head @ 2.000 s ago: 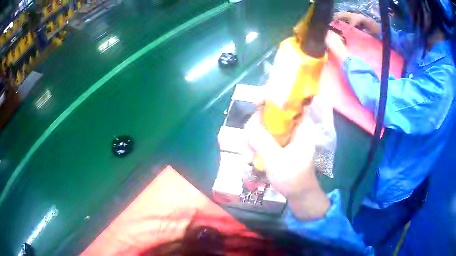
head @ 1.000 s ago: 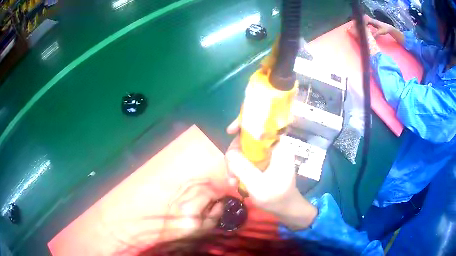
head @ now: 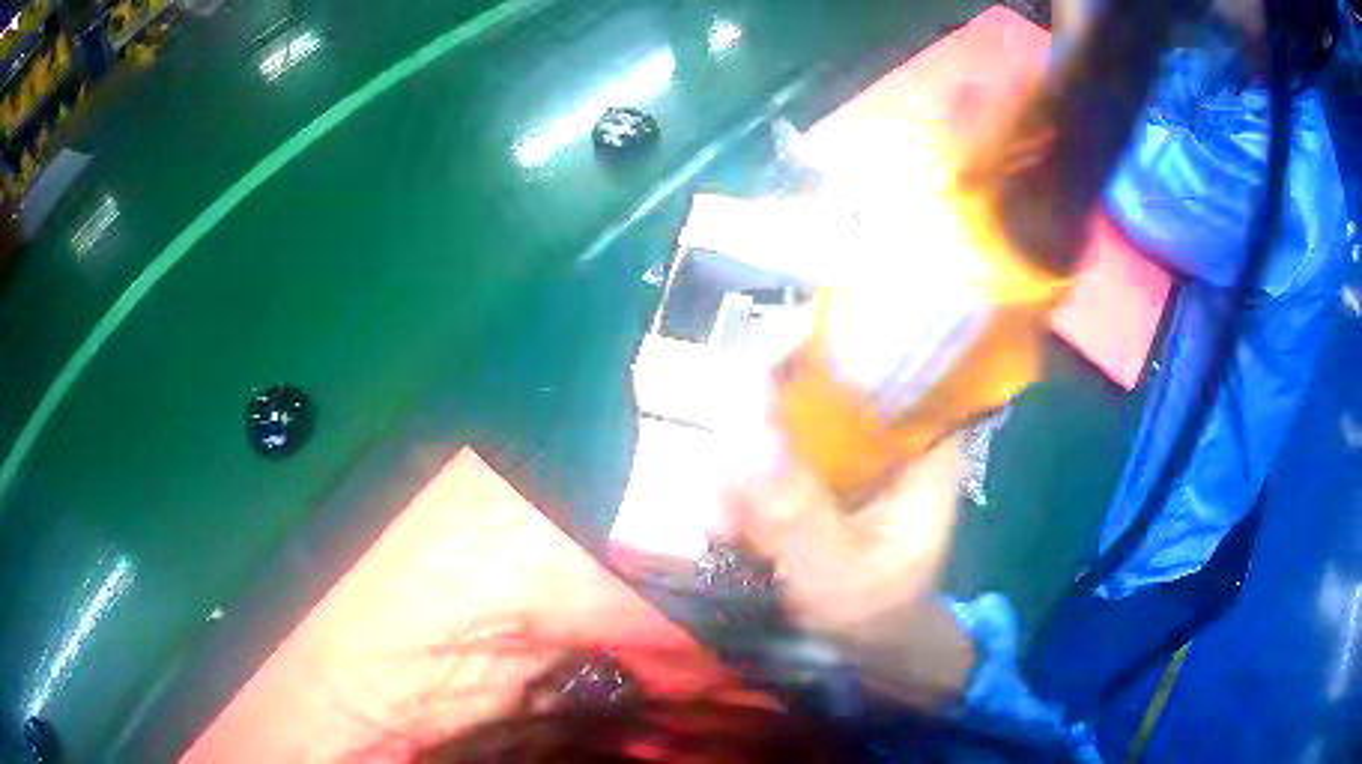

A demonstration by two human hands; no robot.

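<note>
My right hand (head: 874, 575) is closed around the yellow-orange electric screwdriver (head: 911, 373), over the near end of the white screw tray (head: 665, 478). The driver is tilted, blurred and partly washed out by glare; its tip is hidden. A black round unit (head: 598, 679) lies on the red-pink mat (head: 448, 597) at the bottom, partly covered by dark hair strands. My left hand cannot be made out.
An open white parts bin (head: 717, 299) stands behind the screw tray. Black units sit on the green surface (head: 403, 269) at the left and farther back. A neighbour in a blue smock (head: 1210, 448) is at the right, beside a second red-pink mat. A black cable (head: 1262, 254) hangs there.
The driver in my right hand has moved from above the black unit on the mat to the screw tray and is more tilted. The view has shifted. The neighbour's hands no longer show clearly.
</note>
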